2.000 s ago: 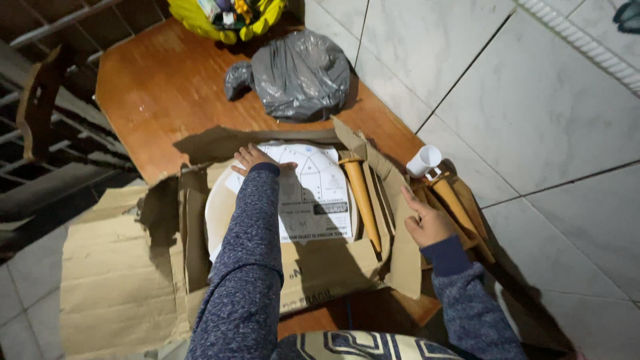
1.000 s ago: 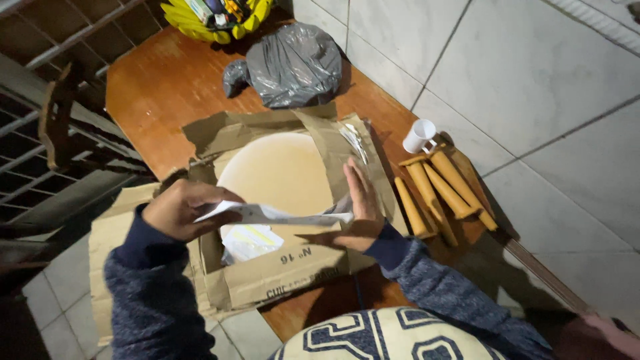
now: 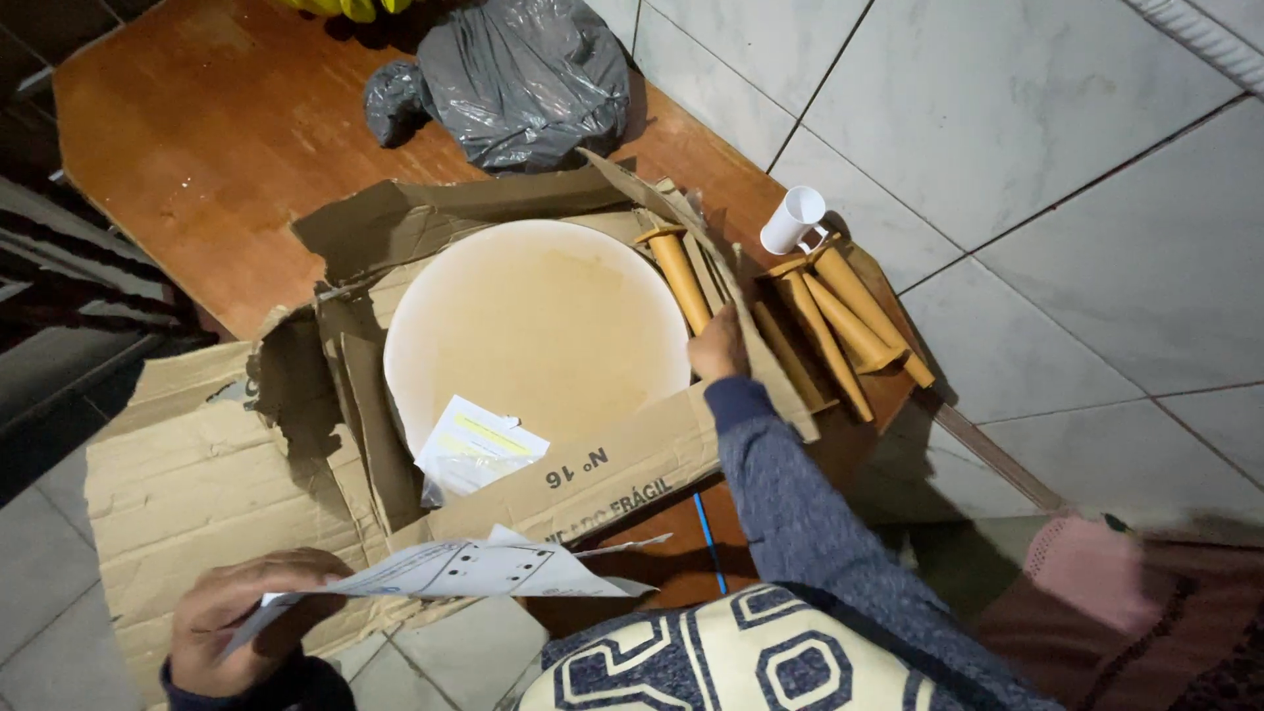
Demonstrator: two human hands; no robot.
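Note:
A torn cardboard box (image 3: 592,474) lies open on the wooden table, holding a round pale board (image 3: 543,326). On the board's lower left rests a small clear plastic packet with a paper slip (image 3: 481,444). My left hand (image 3: 247,612) grips a printed instruction sheet (image 3: 464,568) in front of the box. At the box's right side, my right hand (image 3: 719,346) touches the lower end of a tapered wooden leg (image 3: 681,281), beside the cardboard flap; its fingertips are partly hidden. Several similar wooden legs (image 3: 854,306) lie on the table right of the box.
A white mug (image 3: 793,221) stands near the tiled wall (image 3: 1027,178). Behind the box sits a grey plastic bag (image 3: 533,79) on the wooden table (image 3: 188,148). A torn cardboard flap (image 3: 197,464) spreads leftward. Pink fabric (image 3: 1091,573) shows at lower right.
The sheet has moved from over the board to the front left, now in my left hand alone. My right hand has let go of it and is at the leg in the box.

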